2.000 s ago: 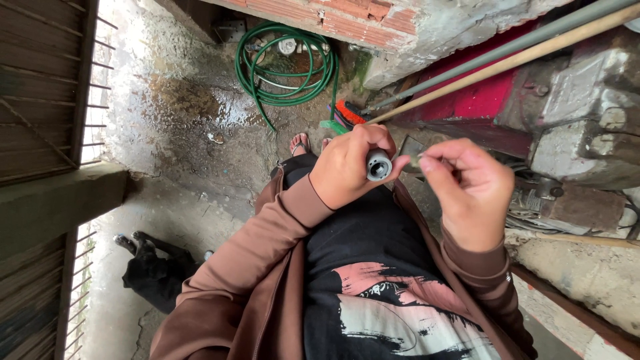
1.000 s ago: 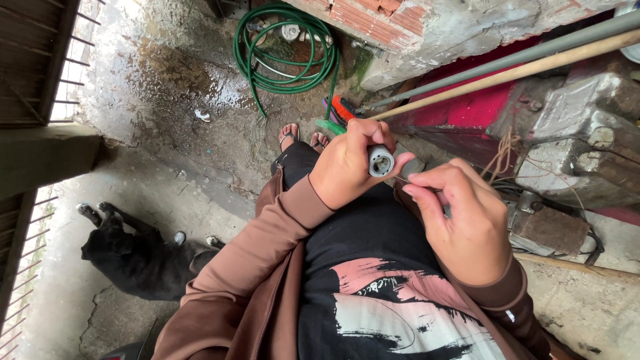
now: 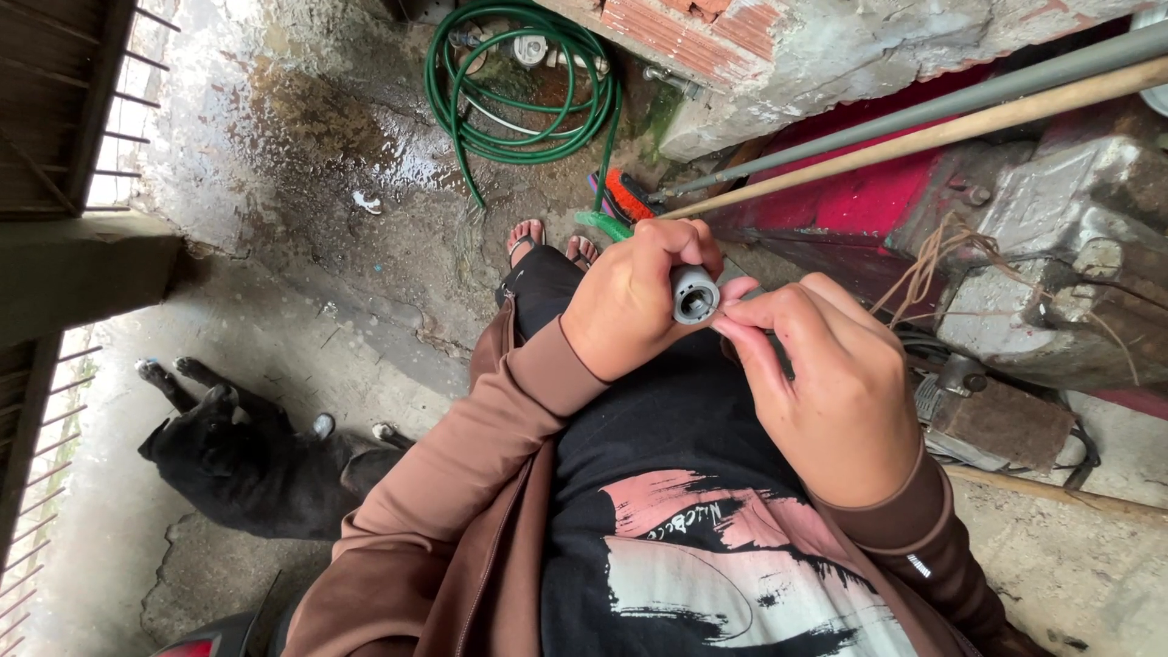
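My left hand (image 3: 630, 297) is closed around a grey cylindrical fitting (image 3: 695, 294), whose round open end faces up toward the camera and shows a dark hollow with a ring inside. Close beside it on the right, my right hand (image 3: 817, 374) has its thumb and index finger pinched together near the fitting's rim. Whether something small sits between those fingertips cannot be made out. The lower part of the fitting is hidden by my left hand. Green translucent material (image 3: 602, 224) shows just beyond my left hand.
A coiled green hose (image 3: 525, 151) lies on the wet concrete floor ahead. A black dog (image 3: 255, 465) lies at the left. An orange-bristled brush (image 3: 628, 195), a grey pole (image 3: 940, 102) and a wooden pole (image 3: 940, 135) are at the right, near a metal machine part (image 3: 1013, 310).
My right hand's fingertips have come in against the fitting's side. The small dark piece visible at them earlier no longer shows clearly. My left hand keeps its hold.
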